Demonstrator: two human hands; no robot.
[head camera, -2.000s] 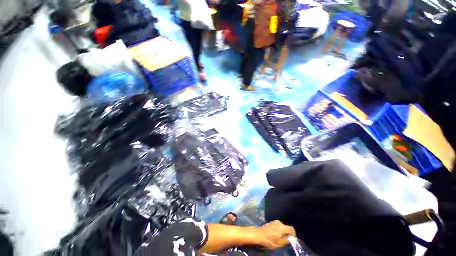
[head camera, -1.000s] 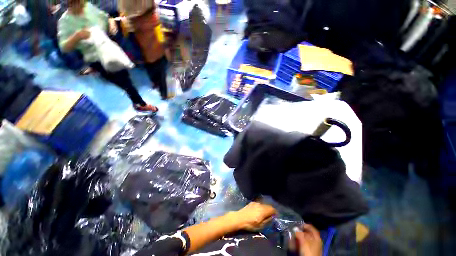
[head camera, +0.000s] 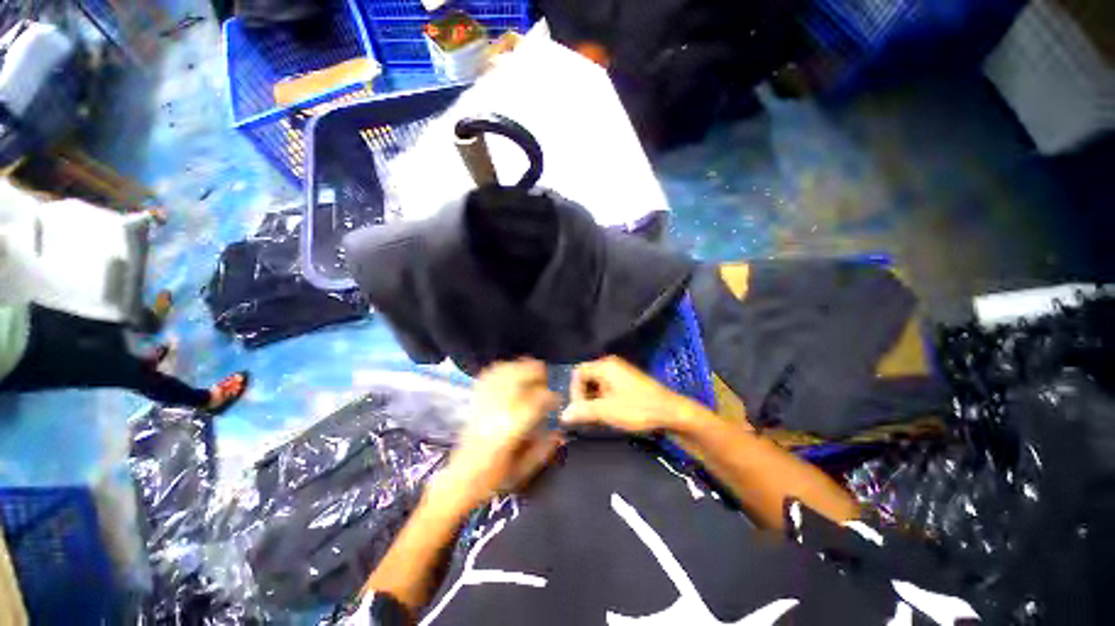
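Note:
A dark jacket (head camera: 587, 287) hangs upright on the pole, collar open towards me. The pole's dark hook (head camera: 520, 141) rises above the collar. My left hand (head camera: 514, 416) and my right hand (head camera: 611, 394) are close together just in front of the jacket's lower front, fingers curled and pinched. A faint clear film, likely a garment bag (head camera: 561, 382), shows between them; its extent is hard to see. My left hand is slightly blurred.
Behind the jacket, a white sheet (head camera: 581, 104) covers part of a dark basket (head camera: 320, 196). Blue crates (head camera: 263, 86) stand beyond. Unbagged garments (head camera: 795, 349) lie at right, shiny bagged ones (head camera: 324, 489) at left. A person's foot (head camera: 226, 391) is at left.
The view has swung right and down, so the jacket stands more central. My right hand has come up beside my left, in front of the jacket. The person at left has shifted in view.

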